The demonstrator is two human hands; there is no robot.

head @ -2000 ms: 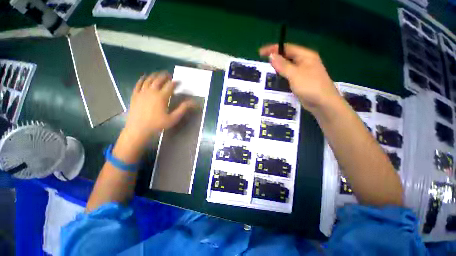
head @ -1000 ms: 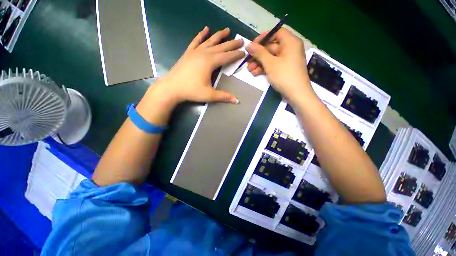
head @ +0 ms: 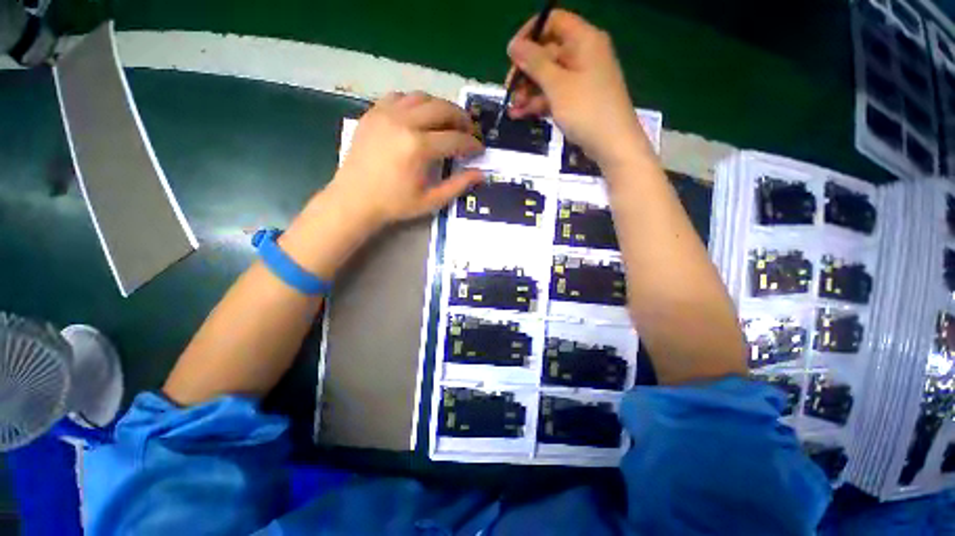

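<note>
My right hand holds dark tweezers, tips down at the top left circuit board in the white blister tray. My left hand, with a blue wrist strap, lies at the tray's upper left edge, its fingertips beside the same board. It covers part of the liner sheet, a grey-brown strip left of the tray. The left hand's fingers are slightly apart; no held object shows in it. Whether a small piece is at the tweezer tips cannot be told.
Stacked trays with boards stand at the right, beside another stack. A second liner sheet lies at the left. A small white fan is at the lower left edge. A pale strip crosses the dark green surface.
The right hand with the tweezers has moved from the liner sheet's white end to the tray's top left board. The left hand has moved to the tray's edge. The camera view has turned.
</note>
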